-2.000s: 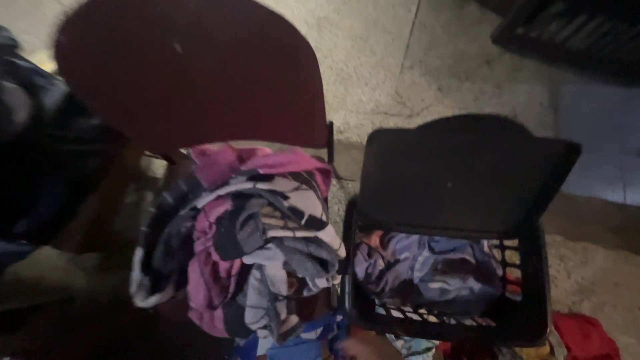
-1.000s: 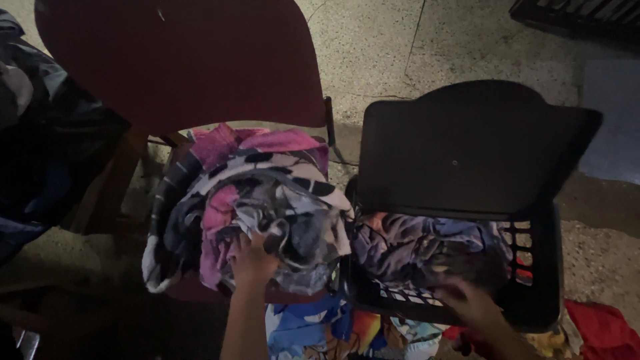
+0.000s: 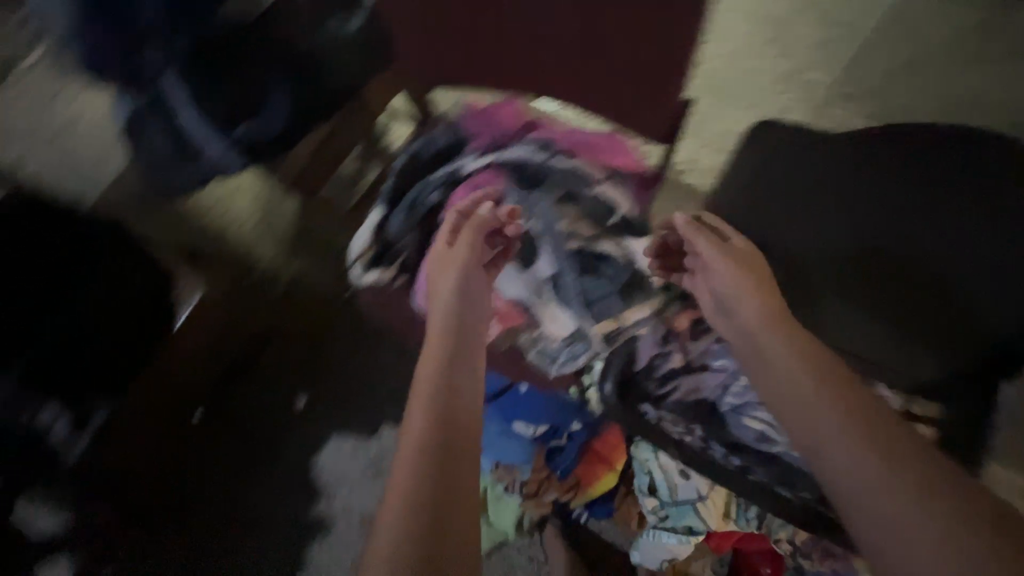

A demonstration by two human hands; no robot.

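A heap of clothes (image 3: 560,240), pink, grey, white and black, lies on a dark red chair (image 3: 552,48). My left hand (image 3: 476,240) is over the left part of the heap, fingers curled and apart, with nothing seen in it. My right hand (image 3: 712,264) is near the heap's right edge, fingers bent; whether anything is between them cannot be told. Below it, purplish-grey clothes (image 3: 720,384) fill a black plastic basket (image 3: 712,472), whose dark lid (image 3: 872,248) stands raised. The view is blurred.
Blue, orange, pale green and red clothes (image 3: 544,432) lie low, in front of the chair and basket. A dark blue and black heap of fabric (image 3: 200,88) is at the upper left. Rough pale floor (image 3: 768,72) shows at the upper right.
A second ago my left hand was on the chair's heap and my right hand over the basket; now my right hand is beside the heap. The view has shifted and tilted.
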